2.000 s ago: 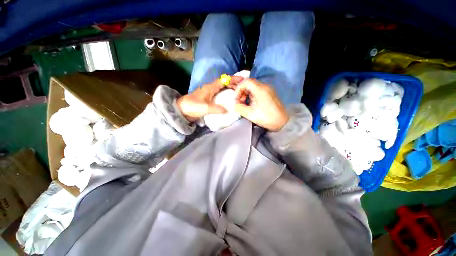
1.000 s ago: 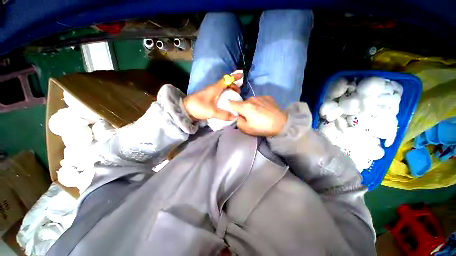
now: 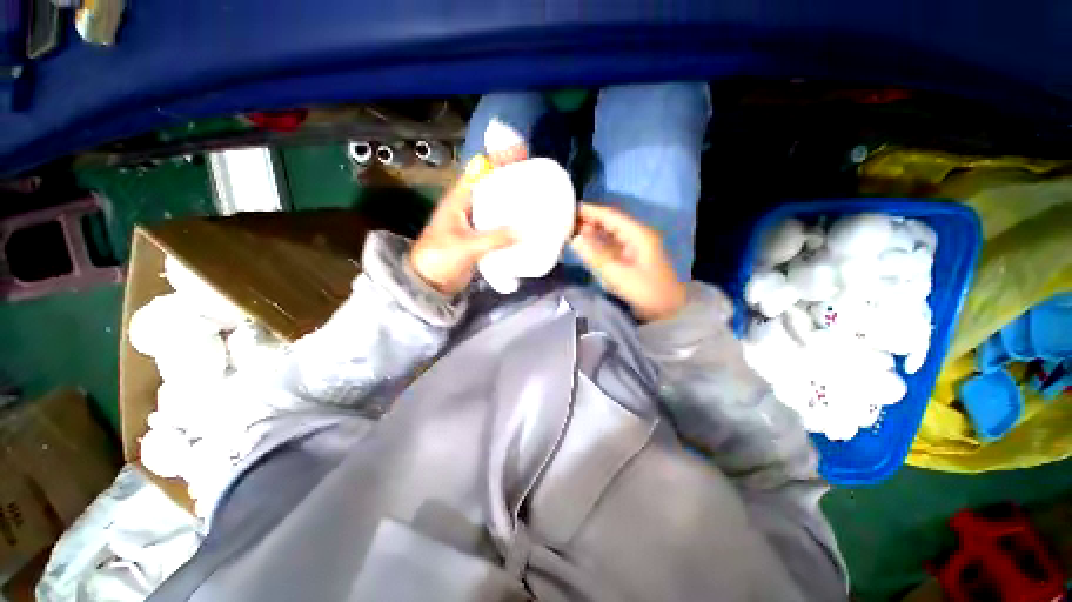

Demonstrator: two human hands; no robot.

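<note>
A white plush rabbit head (image 3: pixel 531 214), rounded, is held above my lap, with a white flap sticking up at its far left side and another at its lower edge. My left hand (image 3: pixel 453 241) grips it from the left, thumb on its near face. A yellow finger cover (image 3: pixel 478 168) shows on a left digit. My right hand (image 3: pixel 625 256) is at the head's right side with fingertips close together near its edge. No needle or thread can be made out; I cannot tell what the right fingertips hold.
A cardboard box (image 3: pixel 135 341) of white pieces stands at left. A blue basket (image 3: pixel 955 271) of white pieces, some with reddish marks, stands at right. Beyond it lie a yellow bag (image 3: pixel 964 453) with blue pieces and a red plastic item (image 3: pixel 993 553). A blue-covered table edge (image 3: pixel 529 47) crosses the top.
The head has turned and now shows a broad round side. My left hand has shifted slightly left. My right fingers have moved off its near face to its right edge. The view has tilted up slightly.
</note>
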